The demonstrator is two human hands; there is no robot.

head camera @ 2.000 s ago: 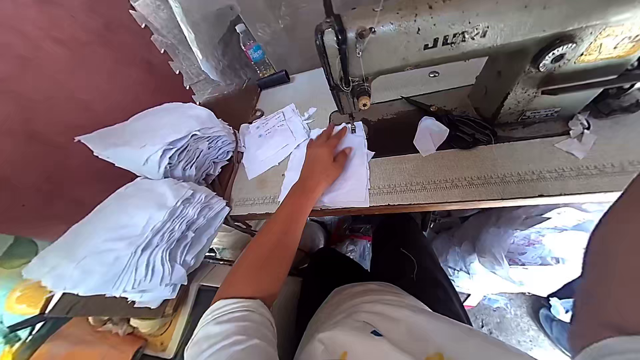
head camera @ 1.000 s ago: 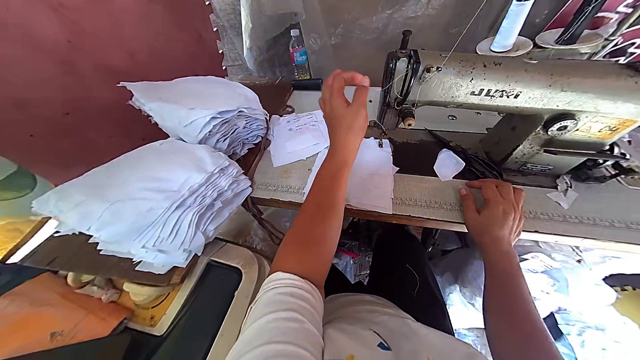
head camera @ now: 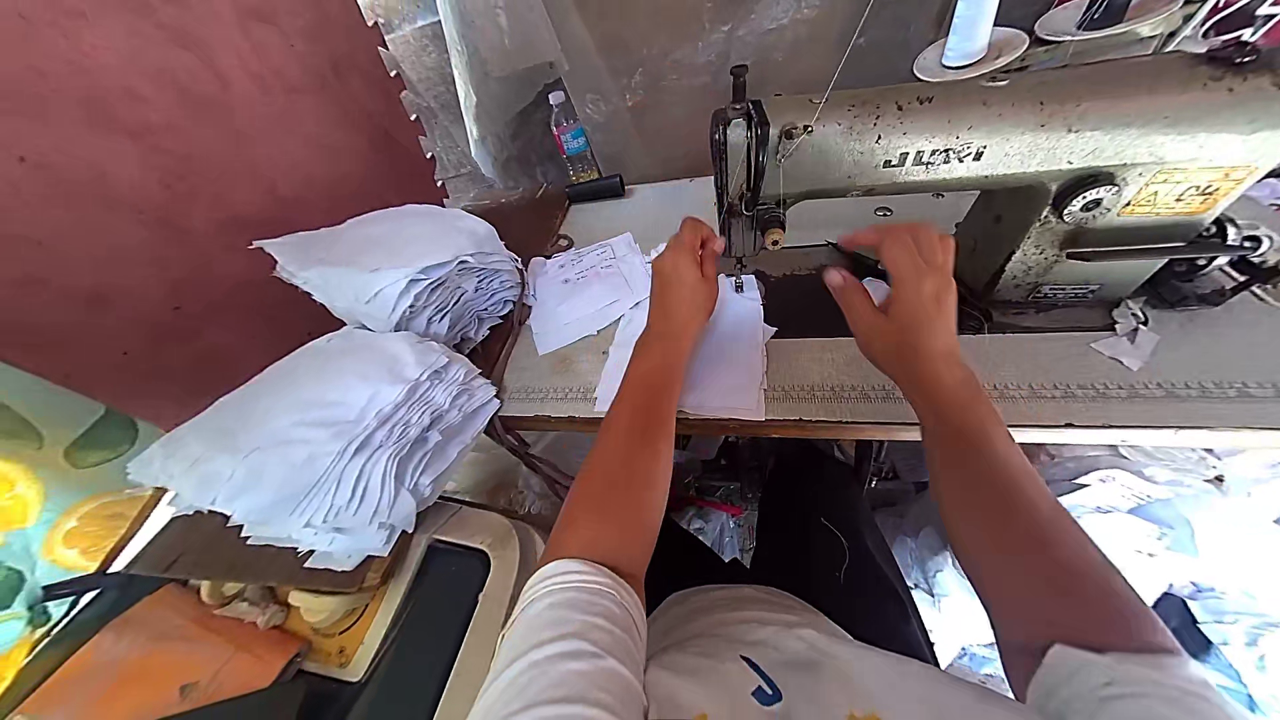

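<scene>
White fabric pieces (head camera: pixel 725 350) lie at the front of a Juki sewing machine (head camera: pixel 930 150), their upper edge by the presser foot (head camera: pixel 739 282). My left hand (head camera: pixel 688 275) is bent over the left side of these pieces, left of the needle; whether its fingers pinch anything is hidden. My right hand (head camera: pixel 905 300) hovers over the bed right of the needle, thumb and fingers apart, beside dark scissors (head camera: pixel 855 262). A small white piece (head camera: pixel 876 290) shows partly behind that hand. Left of the pieces lie white sheets with writing (head camera: pixel 585 285).
Two thick stacks of white fabric (head camera: pixel 400 265) (head camera: pixel 330 440) stand left of the table. A plastic bottle (head camera: pixel 572 140) and a black cylinder (head camera: pixel 596 189) are behind the table's left end. A white scrap (head camera: pixel 1130 335) lies at the right. A thread cone (head camera: pixel 970 35) stands above the machine.
My right hand has moved from the table's front edge up over the machine bed by the scissors. My left hand has come down from beside the machine head toward the fabric.
</scene>
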